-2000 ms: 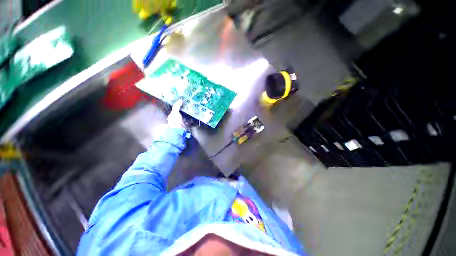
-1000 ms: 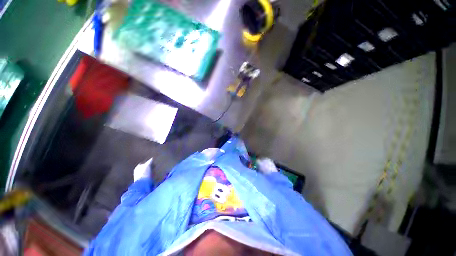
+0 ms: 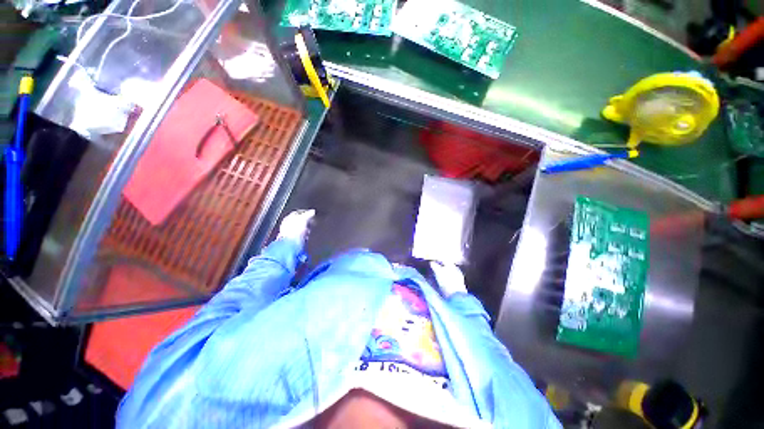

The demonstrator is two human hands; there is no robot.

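Note:
A green circuit board [image 3: 605,276] lies on the steel sheet [image 3: 674,293] at the right, and neither hand touches it. My left hand [image 3: 297,224], in a white glove, hangs left of centre beside the clear-sided frame, with no object visible in it. My right hand [image 3: 448,276], also white-gloved, is at the lower edge of a pale square stool seat [image 3: 446,219]. Its fingers are small and partly hidden, and I cannot tell whether it touches the seat.
Two more boards [image 3: 456,35] lie on the green conveyor [image 3: 561,67]. A yellow fan [image 3: 670,109] and a blue stick [image 3: 586,162] are at the right. A clear-sided frame with an orange slatted tray [image 3: 193,251] and red sheet [image 3: 188,151] stands left. A yellow-black round item [image 3: 666,405] is at lower right.
My left hand has let go of the board it held two seconds ago. The board now rests on the steel. The view has swung left, bringing the clear-sided frame into sight.

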